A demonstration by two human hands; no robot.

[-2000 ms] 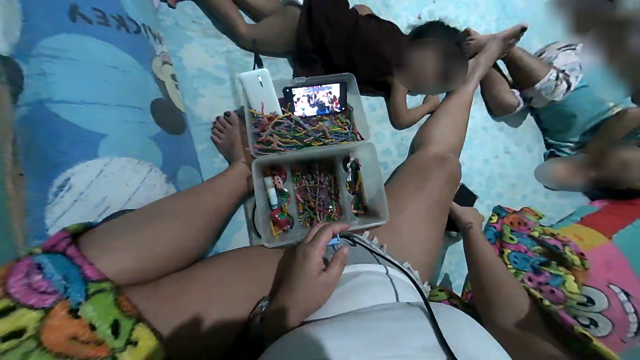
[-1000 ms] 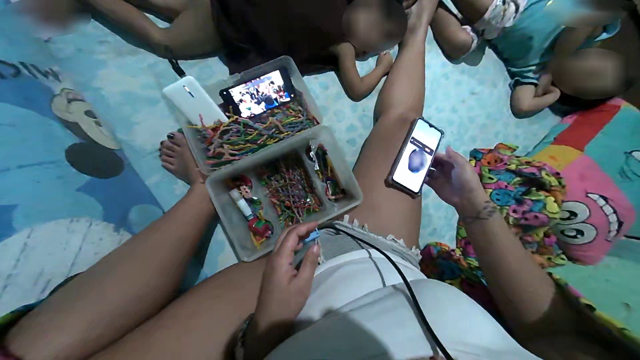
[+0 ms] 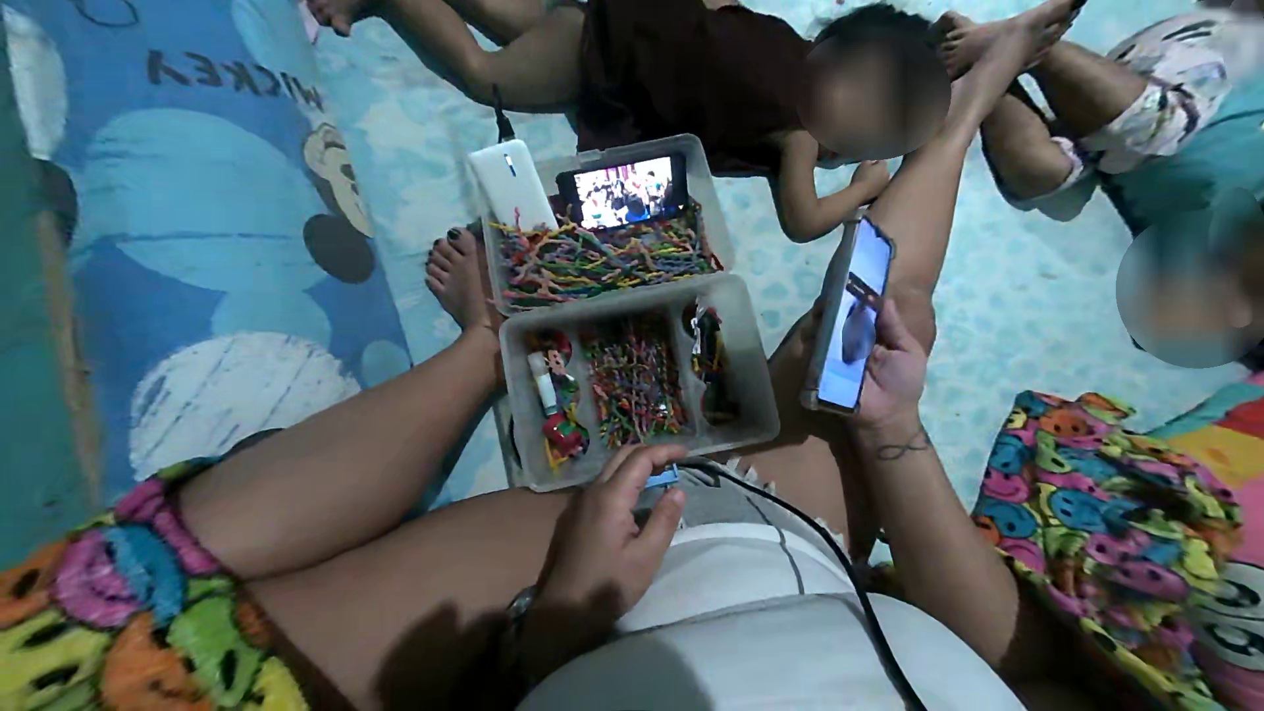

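Observation:
My left hand (image 3: 617, 538) rests at my lap with thumb and fingers around a small blue cable connector (image 3: 664, 477), from which a black cable (image 3: 815, 513) runs down to the right. My right hand (image 3: 894, 370) holds a smartphone (image 3: 854, 321) with a lit screen, tilted, over my right thigh. Between my legs stands an open translucent plastic case (image 3: 770, 425). Its compartments hold short colourful twisted strands (image 3: 637, 380), a white tube (image 3: 543, 383) and small red items. Longer strands (image 3: 602, 259) fill its lid, where a second phone (image 3: 624, 193) showing a video leans beside a white power bank (image 3: 512, 186).
A person in dark clothes (image 3: 681, 79) lies just beyond the case. Another person in a teal shirt (image 3: 1185, 168) is at the upper right. A blue cartoon-print mat (image 3: 217, 197) lies at left, and a colourful smiley-print cloth (image 3: 1096, 513) at right.
Two seconds ago my right hand was low beside my thigh; the phone has since come up over the thigh and now tilts more edge-on. My left hand keeps its hold on the blue connector.

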